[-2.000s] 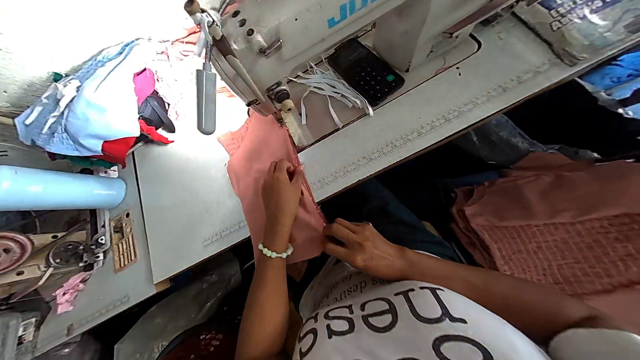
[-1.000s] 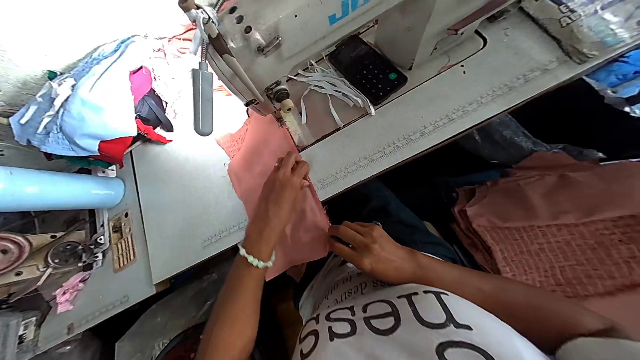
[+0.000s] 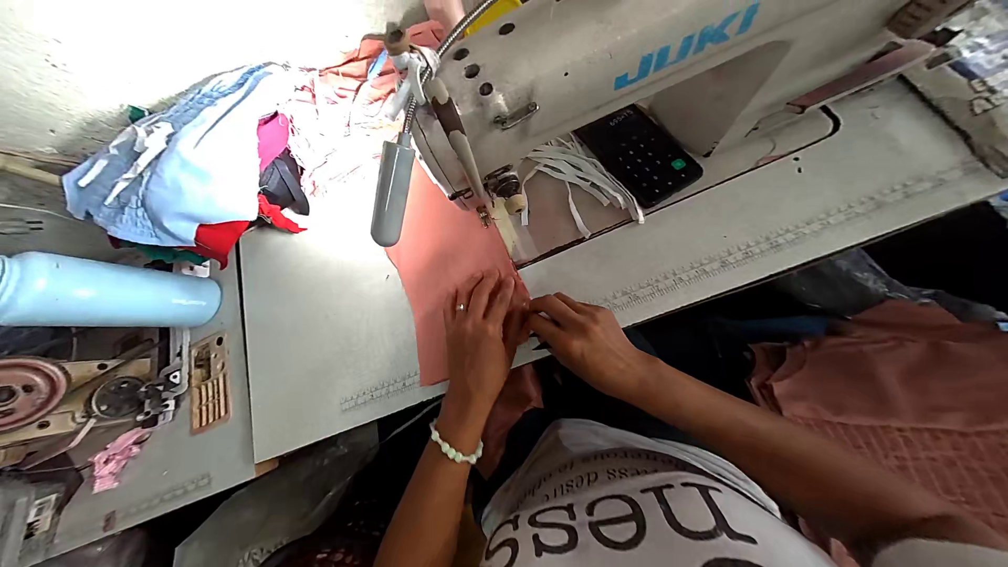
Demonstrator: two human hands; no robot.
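Note:
A piece of salmon-pink fabric [image 3: 441, 260] lies on the sewing machine table, its far part under the needle and presser foot [image 3: 484, 214] of a Juki sewing machine [image 3: 583, 71]. My left hand [image 3: 480, 323], with a ring and a bead bracelet, rests on the near part of the fabric, fingers bent at its right edge. Close beside it, my right hand [image 3: 587, 339] pinches that same edge between thumb and fingers. Below my hands, part of the pink fabric hangs over the table's front edge.
White strips [image 3: 583, 177] and a black phone [image 3: 642, 153] lie under the machine arm. A grey lamp [image 3: 392, 193] hangs left of the needle. Cloth scraps [image 3: 197, 157] and a light blue bottle [image 3: 110, 290] are at the left. More pink fabric [image 3: 882, 378] is stacked at the right.
The fabric's near end, lower over the table edge before, now lies partly on the table beside my left hand. My two hands have come together at the fabric's right edge.

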